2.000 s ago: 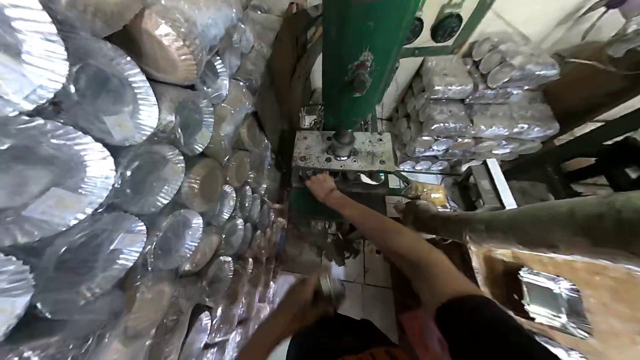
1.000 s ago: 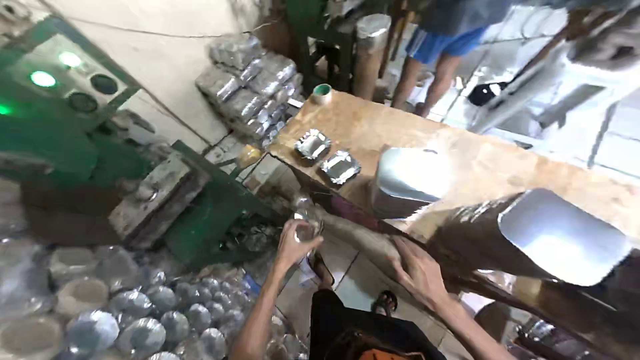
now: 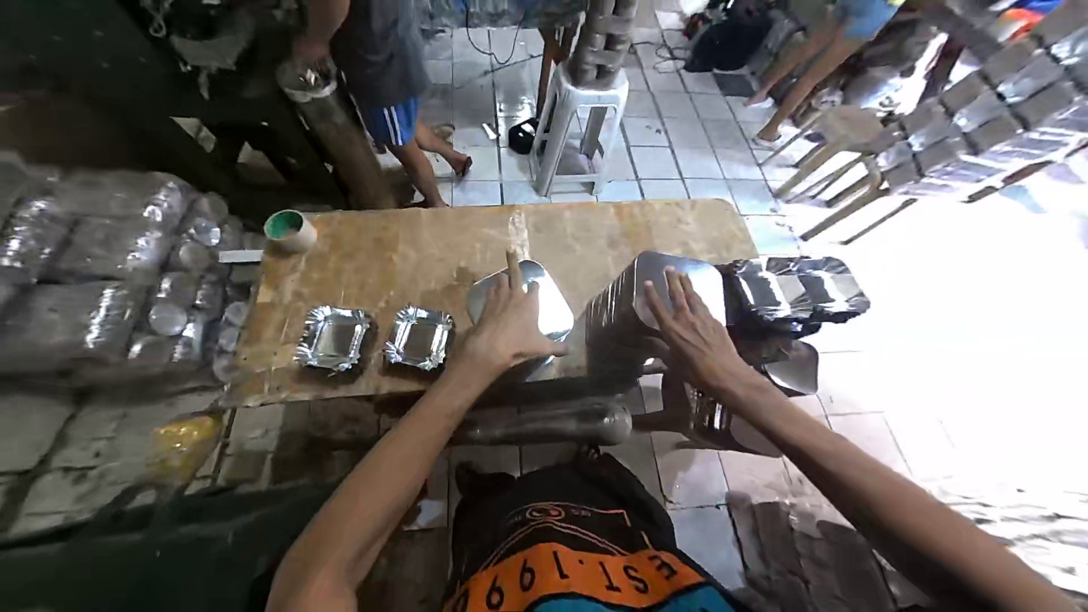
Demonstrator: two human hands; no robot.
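My left hand lies with spread fingers over a shorter stack of foil sheets with rounded corners; whether it grips them I cannot tell. On top of a taller stack of similar foil sheets, my right hand rests with its fingers extended. Left of my left hand, two small square foil trays with crimped rims, one nearer and one farther left, sit on the wooden table. Beyond the right stack are shaped foil trays.
A tape roll stands at the table's back left corner. Wrapped foil packs are piled at left. A long tube lies along the near edge. A white plastic stool and a person's legs are behind the table.
The view has swung from the green machine to the table. My left hand, earlier holding a small shiny item near the tube, is now on the shorter stack. My right hand has moved onto the taller stack.
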